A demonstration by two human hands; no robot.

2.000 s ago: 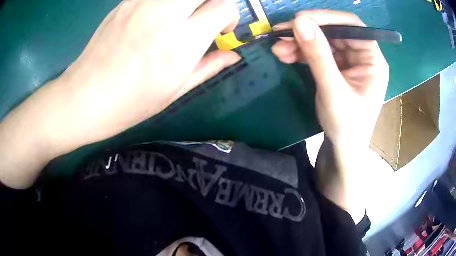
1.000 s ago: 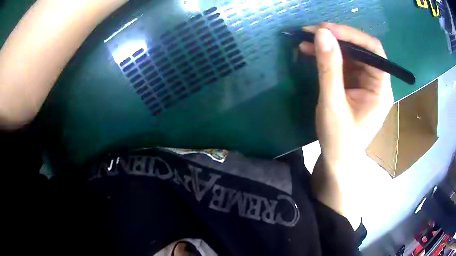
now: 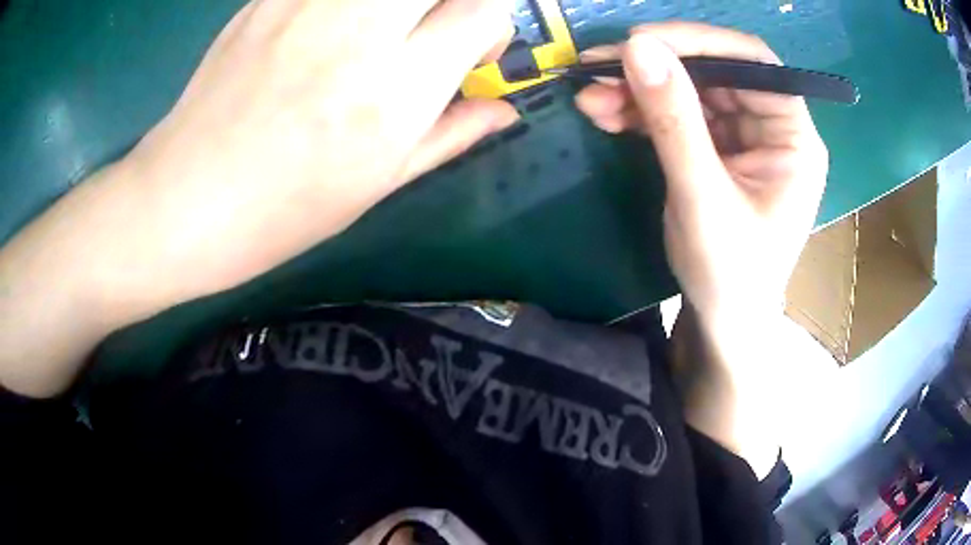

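Observation:
My left hand (image 3: pixel 309 117) holds a yellow-and-black housing (image 3: pixel 490 81) at the top centre, with its thumb and fingers at the housing's left side; much of the housing is hidden behind the hand or cut off by the top edge. My right hand (image 3: pixel 735 138) holds black tweezers (image 3: pixel 772 78) like a pen, tip pointing left at the housing's yellow rim. Whether a piece is at the tip cannot be told. Under the hands lies a clear release sheet (image 3: pixel 543 170) with a few small black pieces showing; my left hand covers most of it.
The green bench (image 3: pixel 426 250) ends at a slanting edge on the right. An open brown cardboard box (image 3: pixel 889 261) stands below that edge. Yellow-and-black parts (image 3: pixel 928 13) lie at the top right. Red and dark items (image 3: pixel 916 495) show at the lower right.
My left hand has come back in from the upper left with a housing, covering the rows of black pieces seen one second ago. My right hand has tilted the tweezers nearly level, tip at the housing.

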